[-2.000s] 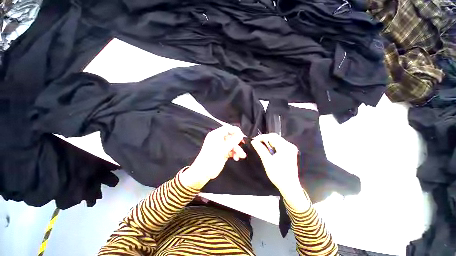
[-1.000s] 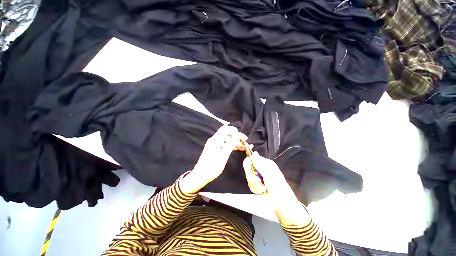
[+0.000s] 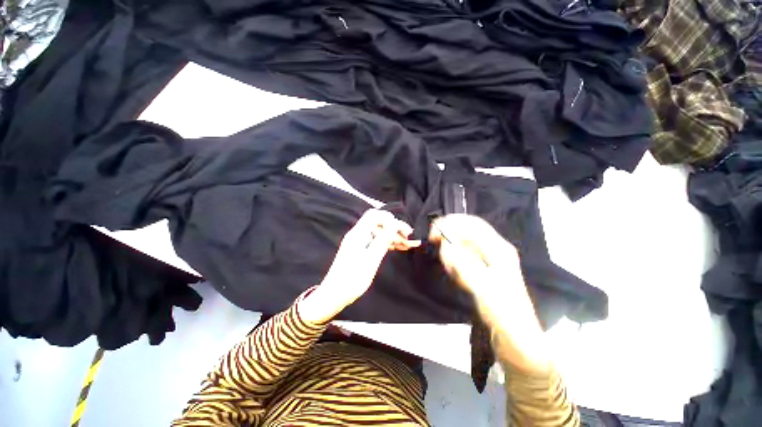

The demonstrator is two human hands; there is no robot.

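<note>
Black trousers (image 3: 276, 233) lie across the white-topped table, legs to the left, with white table showing between them. My left hand (image 3: 365, 254) pinches the black cloth near the middle of the garment. My right hand (image 3: 476, 254) is blurred, just right of my left hand, fingertips at the cloth. A thin dark line shows at its fingertips; whether it is the snips or a thread cannot be told. A straight greyish strip (image 3: 460, 198) lies on the cloth above my right hand.
A large pile of black garments (image 3: 401, 67) with white thread bits lies behind and left. Plaid cloth (image 3: 698, 108) is at the top right. A dark garment pile (image 3: 735, 242) is at the right edge. White tabletop (image 3: 635, 242) shows between. Yellow-black tape (image 3: 86, 388) marks the floor.
My right hand, lower and holding snips pointing at my left fingers a second ago, has moved up and right. The pale thread beside it no longer shows. My left hand has barely moved.
</note>
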